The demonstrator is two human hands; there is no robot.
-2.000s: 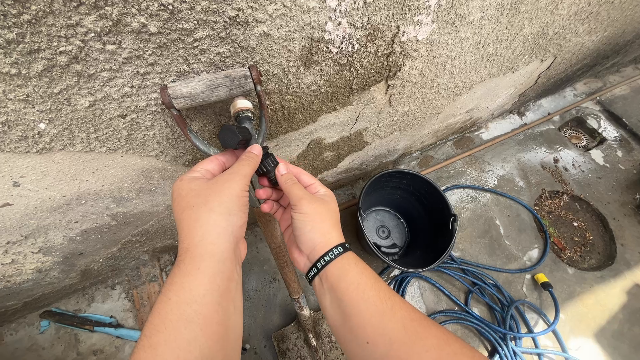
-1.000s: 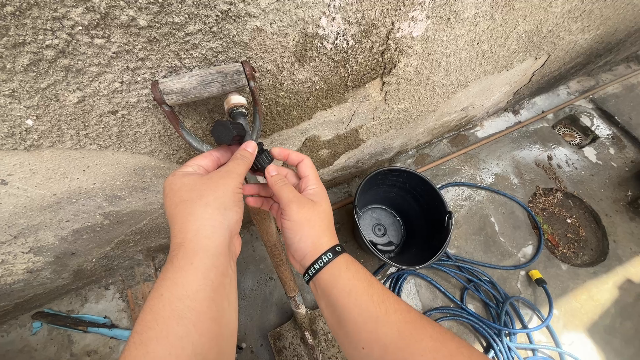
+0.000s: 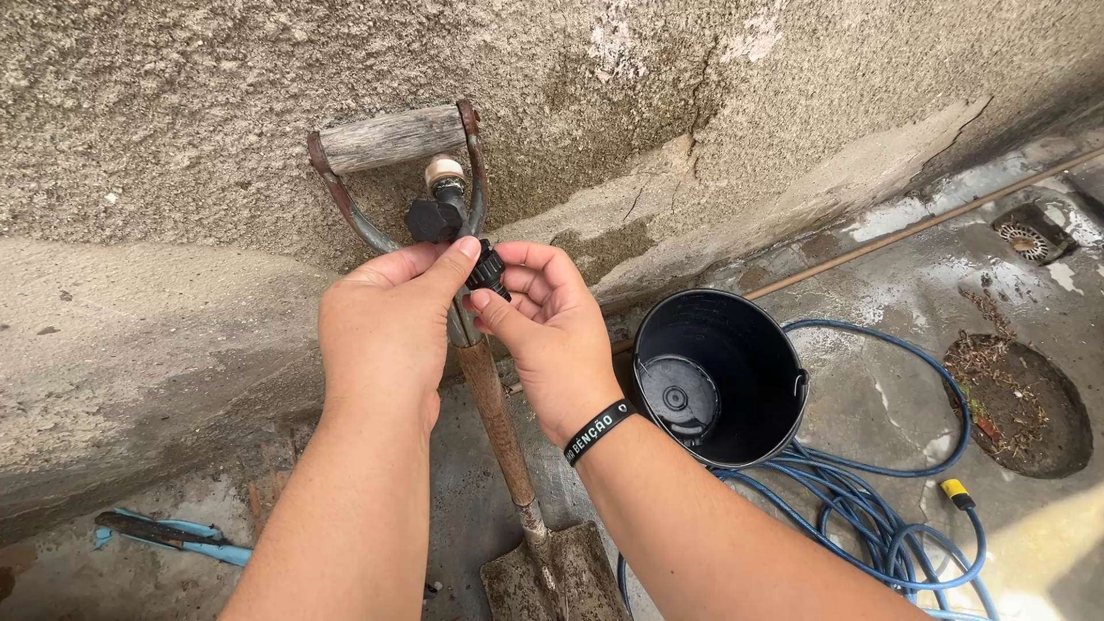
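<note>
A black plastic tap comes out of the rough wall through a white fitting, behind the D-shaped handle of a shovel. Below the tap's knob, a black ribbed hose connector sits between my hands at the spout. My left hand pinches its left side between thumb and forefinger. My right hand, with a black wristband bearing writing, has its fingertips around the connector's right and lower side. My fingers partly cover the connector and the spout, so whether the two are joined cannot be seen.
A black bucket stands right of the shovel, beside a coiled blue hose with a yellow-tipped end. A thin pipe runs along the wall's foot. Farther right are a floor drain and a debris-filled hole. Blue material lies lower left.
The fingers of my right hand have shifted around the connector, with the forefinger now extended over its upper right side. My left hand keeps its pinch.
</note>
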